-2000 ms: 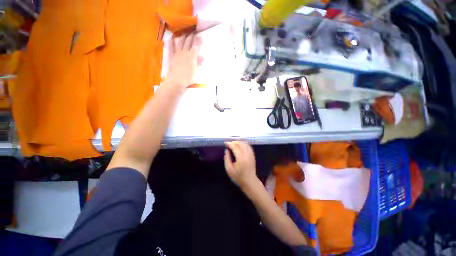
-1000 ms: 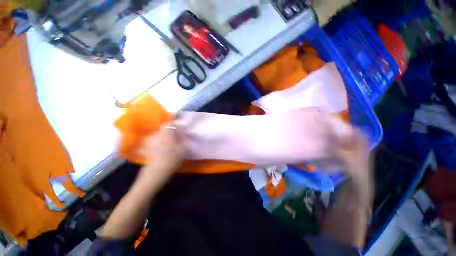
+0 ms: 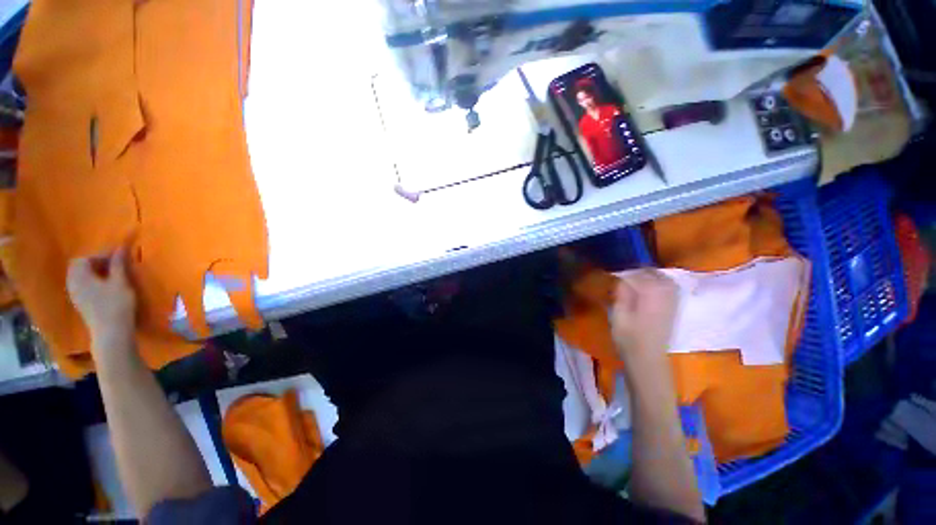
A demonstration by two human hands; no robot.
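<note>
Large orange panels (image 3: 195, 195) lie at the left of the table and hang over its front edge. My left hand (image 3: 103, 295) is on them near the front, its fingertips pinched on an orange panel. My right hand (image 3: 645, 308) is over the left end of a pale piece (image 3: 734, 308) on the blue basket's pile; whether its fingers grip the cloth cannot be told. Orange cloth (image 3: 744, 395) lies below and around the pale piece. The sewing machine's presser foot area (image 3: 471, 118) has no cloth at it.
Black-handled shears (image 3: 552, 176) and a phone (image 3: 598, 125) lie right of the needle, with a dark-handled tool (image 3: 694, 113) and a switch box (image 3: 780, 121) farther right. The blue basket (image 3: 827, 359) stands right of my lap. Orange pieces (image 3: 272, 441) lie on a white surface below the table.
The pale and orange piece held between both hands a second ago is now on the basket's pile. My left hand has moved left to the orange panels; the view has swung back left.
</note>
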